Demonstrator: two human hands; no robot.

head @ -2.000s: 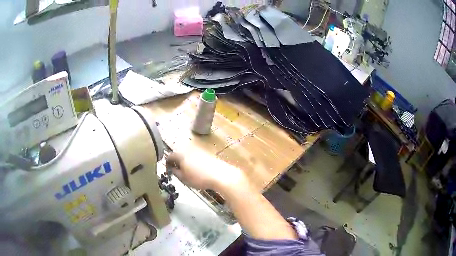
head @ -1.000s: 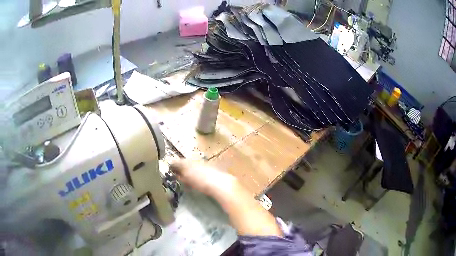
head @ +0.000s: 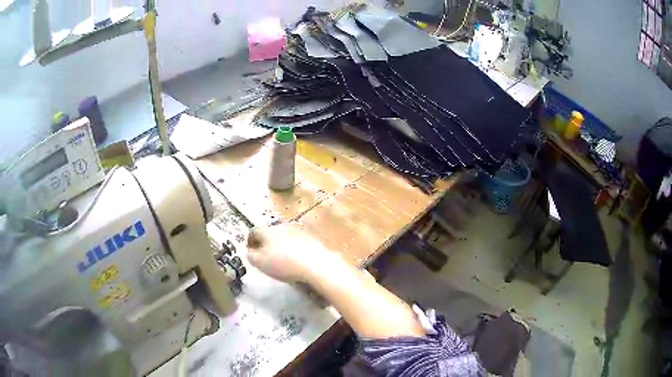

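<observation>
My right hand (head: 276, 254) reaches in from the lower right, just right of the machine head. Its fingers are bent together, and I cannot tell whether they hold thread or anything small. The white JUKI sewing machine (head: 158, 228) fills the left side, with small dark metal parts (head: 230, 266) at its right end, close to my fingertips but apart from them. A grey-beige thread cone (head: 281, 163) with a green tip stands upright on the cardboard (head: 339, 191) behind my hand. My left hand is not in view.
Stacked black cut pieces (head: 442, 96) lie across the back of the table. A control panel (head: 55, 166) and upright pole (head: 156, 88) stand behind the machine head. A pink box (head: 267, 39) is at the back. A blue basket (head: 508, 185) stands beyond the table's right edge.
My right hand has moved slightly away from the metal parts at the machine's right end, opening a small gap. The camera view has shifted a little. The cone still stands on the cardboard.
</observation>
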